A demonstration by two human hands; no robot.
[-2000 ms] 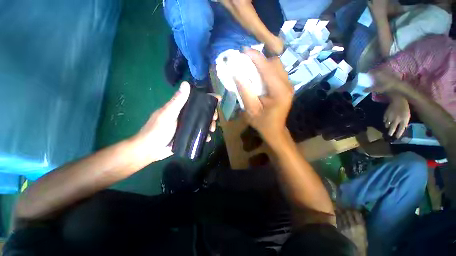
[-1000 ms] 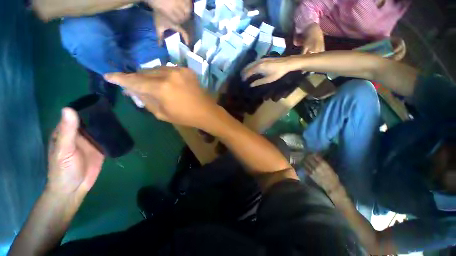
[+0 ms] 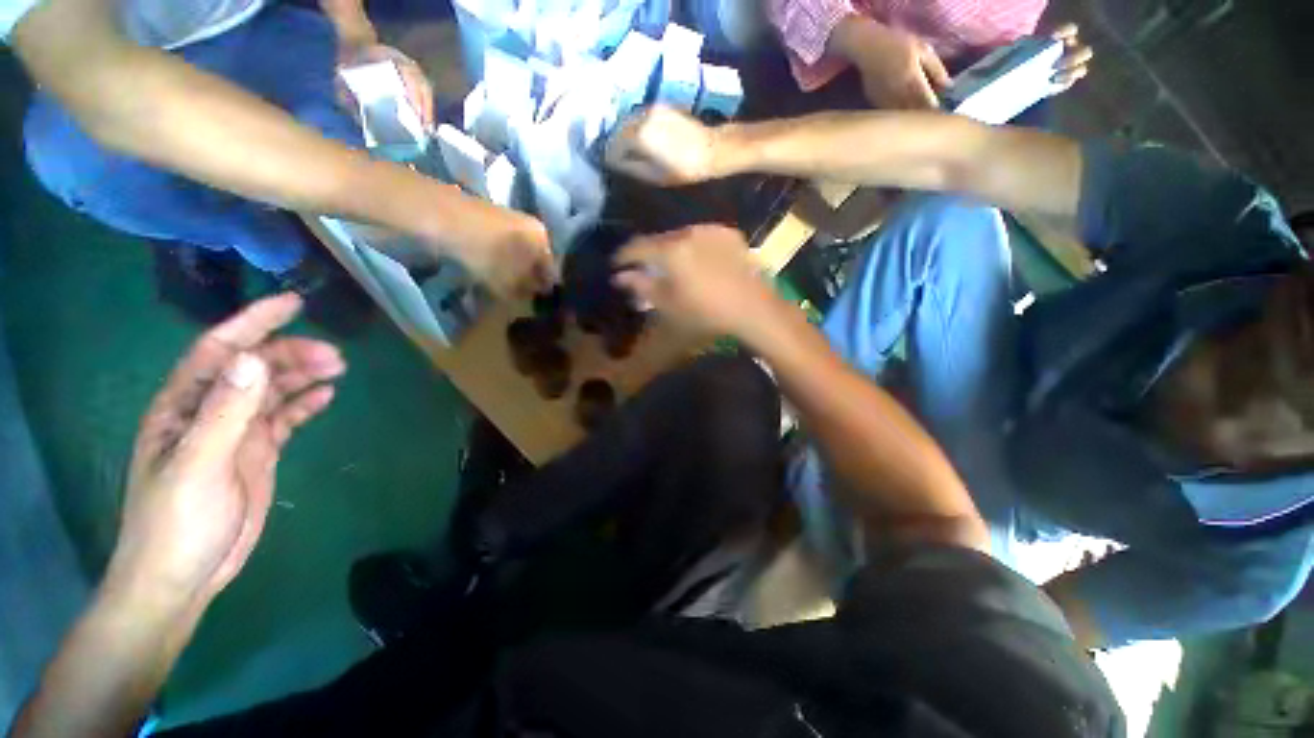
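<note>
My left hand (image 3: 209, 454) is at the left over the green floor, palm up, fingers apart, with nothing in it. My right hand (image 3: 706, 284) reaches over the group of dark cylinders (image 3: 542, 353) standing on the tan cardboard (image 3: 497, 397). Its fingers are at the cylinders' edge; whether they grip one cannot be told. Beyond the cylinders stand white and pale blue cartons (image 3: 555, 108) with open flaps. The white cloth cannot be made out.
Another person's hand (image 3: 504, 257) reaches into the cylinders from the left. A hand from the right (image 3: 666, 146) is over the cartons. A person in a pink checked shirt (image 3: 930, 22) holds a pale carton (image 3: 1006, 82). My dark-trousered leg (image 3: 649, 476) is below the cardboard.
The black cylinder has gone from my left hand, which is now empty. My right hand has moved from the left over to the cylinders. The view has shifted right.
</note>
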